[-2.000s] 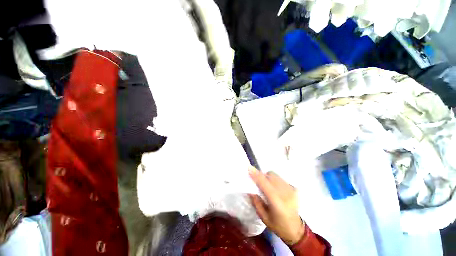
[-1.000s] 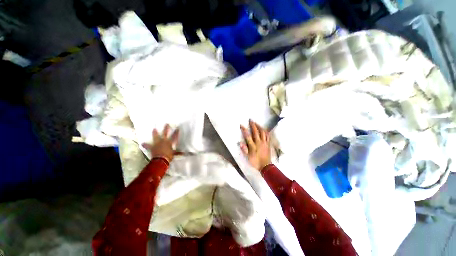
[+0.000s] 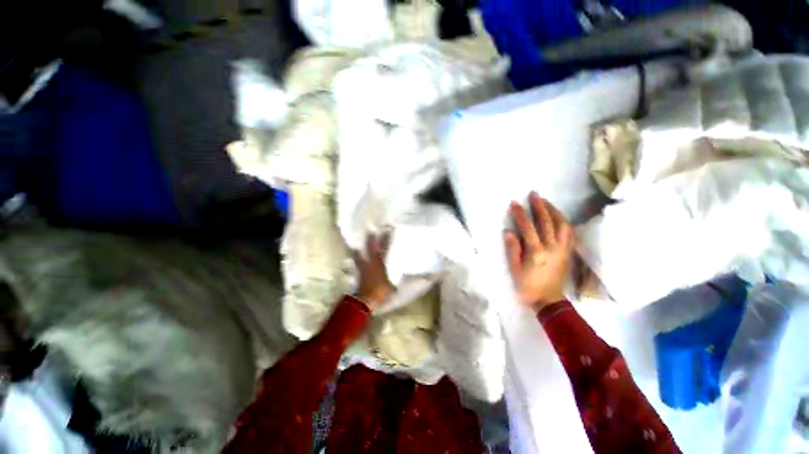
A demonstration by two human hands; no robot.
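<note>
A white garment (image 3: 390,115) lies crumpled on a heap of cream garments (image 3: 310,195) at the left edge of the white pressing table (image 3: 523,142). My left hand (image 3: 374,270) is at the near part of the white garment, with cloth around its fingertips; whether it pinches the cloth is unclear. My right hand (image 3: 539,253) rests flat on the table with its fingers apart, holding nothing, beside the white quilted garment (image 3: 718,204) on the right.
A blue block (image 3: 687,368) sits below the quilted garment, beside a pale sleeve board (image 3: 767,372). A rough grey-green sack (image 3: 142,328) is at the lower left. Blue objects (image 3: 106,146) stand at the left and beyond the table. A narrow padded board (image 3: 656,31) lies at the far edge.
The large white garment, raised across the view earlier, now lies on the left heap. My left hand has come into view and moved over the heap's near side. The view has shifted left.
</note>
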